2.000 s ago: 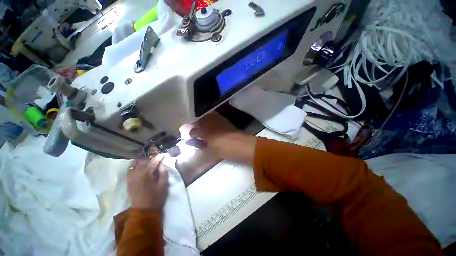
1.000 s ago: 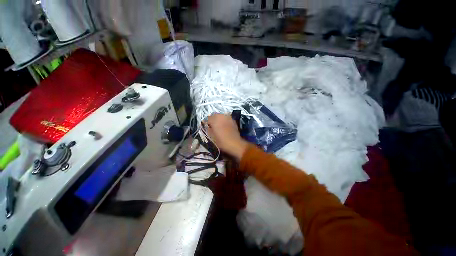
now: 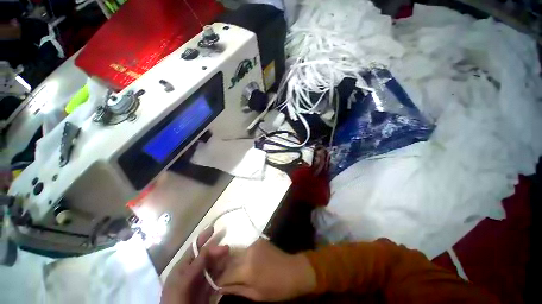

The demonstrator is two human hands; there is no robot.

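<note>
A narrow white strip (image 3: 221, 217) forms a loop between my hands, in front of the sewing machine. My left hand (image 3: 191, 270) is at the bottom centre, cut off by the lower edge, with the strip running across its curled fingers. My right hand (image 3: 264, 270) is beside it, fingers bent, pinching the strip low in the loop. The fingers partly hide the strip. White fabric (image 3: 98, 276) lies at the lower left beside the lit needle area (image 3: 153, 228); no hand is on it.
The sewing machine head (image 3: 172, 95) with its blue display stands at left. A bundle of white strips (image 3: 321, 65) hangs behind its right end, near dark cords (image 3: 279, 142) and blue plastic (image 3: 383, 119). White garments (image 3: 451, 107) are heaped at right. A red packet (image 3: 139, 44) is behind.
My right hand has come back from the white strip bundle to the front of the table with a strip. My left hand has come back into view. The view has turned down and left.
</note>
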